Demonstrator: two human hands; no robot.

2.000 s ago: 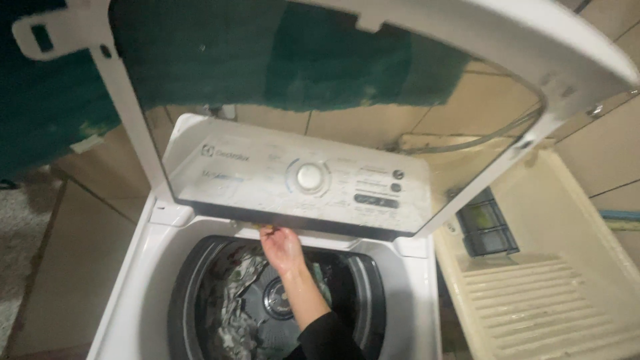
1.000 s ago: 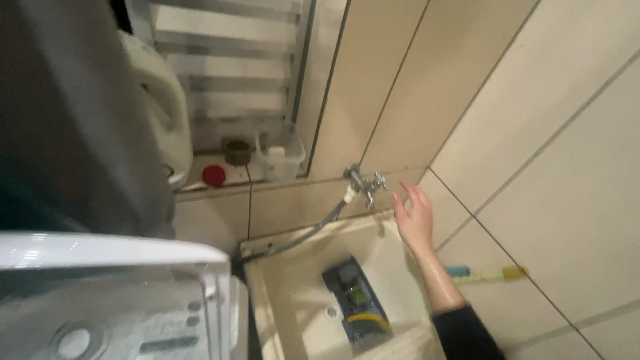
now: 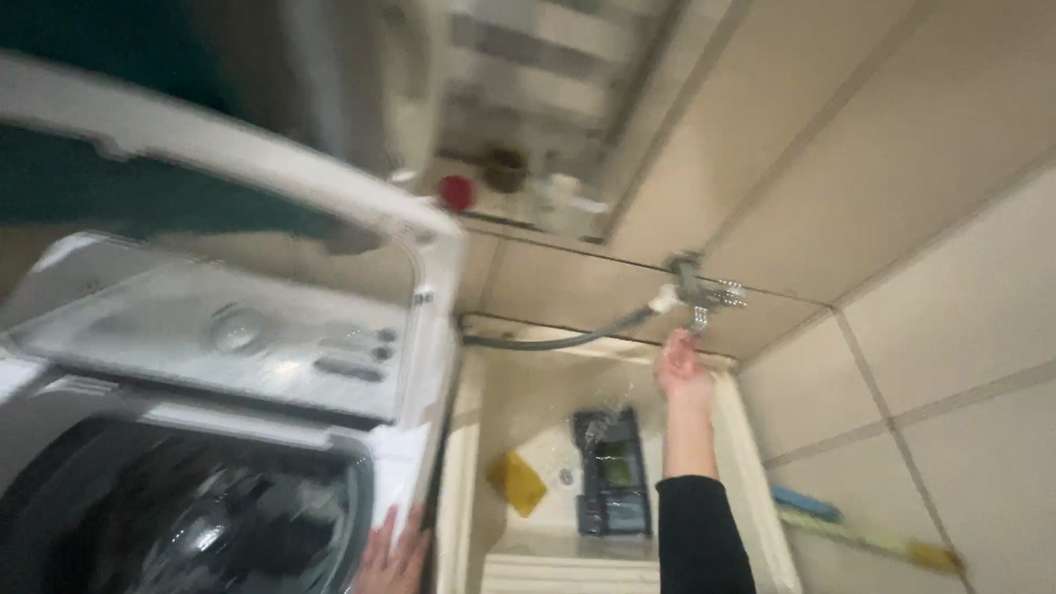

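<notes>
My right hand is raised to the metal tap on the tiled wall, its fingers at the tap's lower end; blur hides whether they grip it. Water splashes beneath into the cream laundry sink. A dark plastic tray-like part and a yellow cloth or sponge lie in the sink. My left hand rests flat on the right rim of the white top-loading washing machine, fingers spread. The machine's lid is raised, and the drum shows blurred contents.
A grey hose runs from the tap behind the sink toward the machine. Above, a ledge holds a red round object, a brown container and a clear one. A blue and yellow brush-like item lies to the right.
My right hand has moved from beside the tap to its lower end. Splashing water now shows in the sink. My left hand has come into view. The view has swung right since the earliest frame.
</notes>
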